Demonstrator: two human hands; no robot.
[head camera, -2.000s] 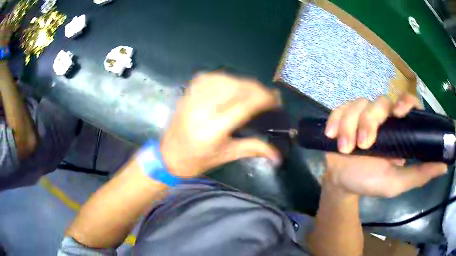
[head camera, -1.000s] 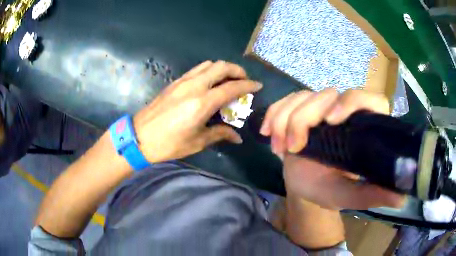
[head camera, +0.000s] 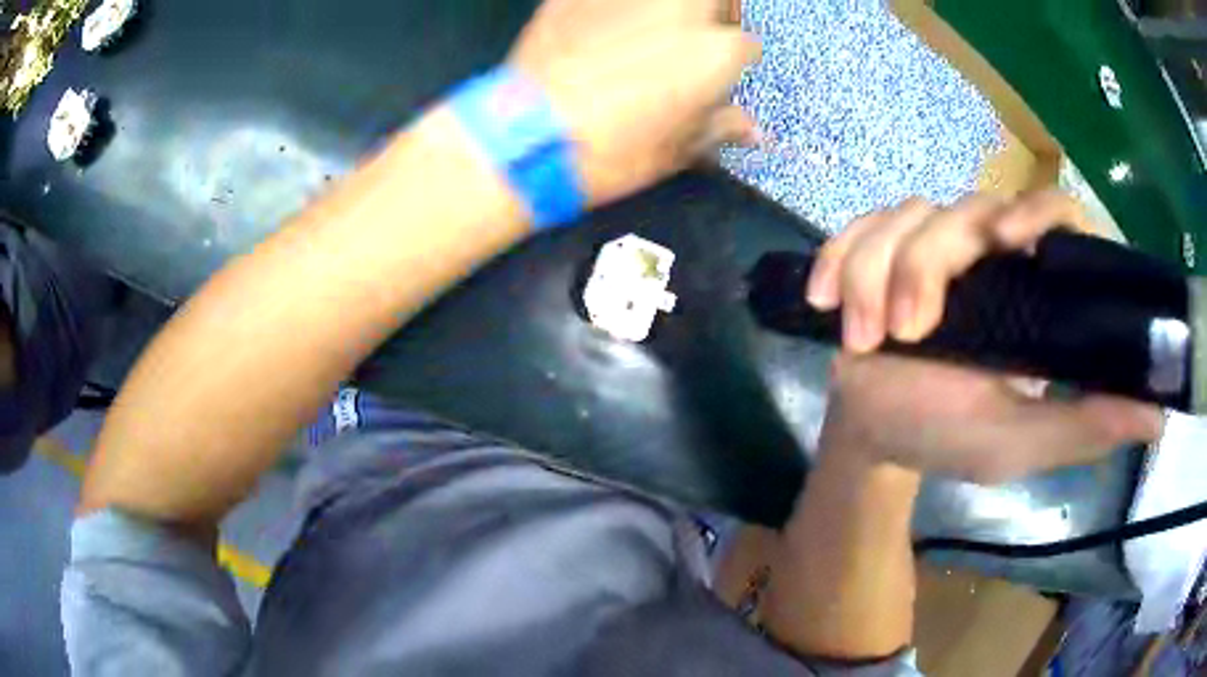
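A white plastic housing (head camera: 629, 287) with a small brass-coloured bit lies on the dark green bench top (head camera: 490, 357), untouched by either hand. My left hand (head camera: 649, 86), with a blue wrist band, is above and beyond it, at the left edge of the tray of small screws (head camera: 860, 119). It is blurred and its fingertips are partly lost against the screws, so I cannot tell if it holds any. My right hand (head camera: 940, 304) is wrapped around the black electric screwdriver (head camera: 1059, 311), whose narrow front points left toward the housing. The bit is not clearly visible.
Two white housings (head camera: 73, 123) and a gold-coloured pile (head camera: 29, 60) lie at the far left. A brighter green strip (head camera: 1046, 66) with small white pieces runs at the upper right. A black cord (head camera: 1059, 544) crosses the lower right. Part of another person shows at the left edge.
My left hand has left the white housing on the bench and moved up and right to the screw tray. My right hand and the screwdriver have shifted right and slightly up.
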